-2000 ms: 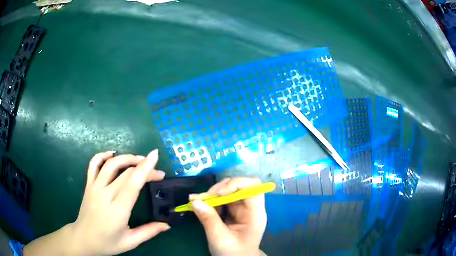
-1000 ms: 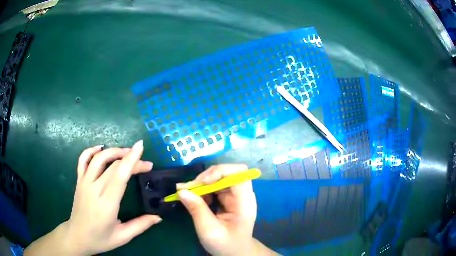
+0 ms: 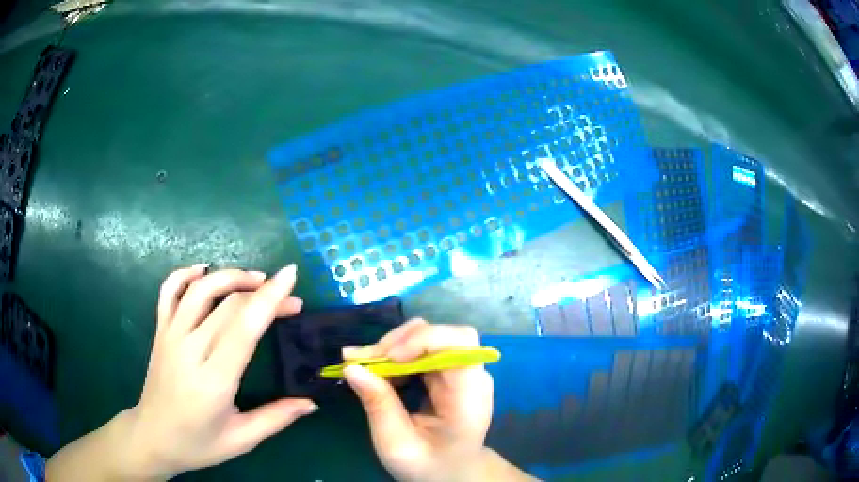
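A flat black plastic housing (image 3: pixel 306 344) lies on the green mat in front of me. My left hand (image 3: pixel 212 362) rests at its left side, thumb at the lower edge and fingertips near the upper left corner, steadying it. My right hand (image 3: pixel 429 395) holds the yellow tweezers (image 3: pixel 433 361) in a pen grip. Their tips are over the left part of the housing. The right hand hides the housing's right part. Whether a small piece is at the tips cannot be told.
A blue grid sheet (image 3: pixel 424 179) lies beyond the hands, with white tweezers (image 3: pixel 603 221) on it. A striped blue sheet (image 3: pixel 603 405) lies right of my right hand, fine-patterned sheets (image 3: pixel 678 198) beyond. Black housings (image 3: pixel 33 141) line the left edge. A small housing (image 3: pixel 716 419) lies lower right.
The whole view has shifted slightly. The yellow tweezers lie flatter than before, with their tips still over the housing's left part. The left hand keeps its place beside the housing.
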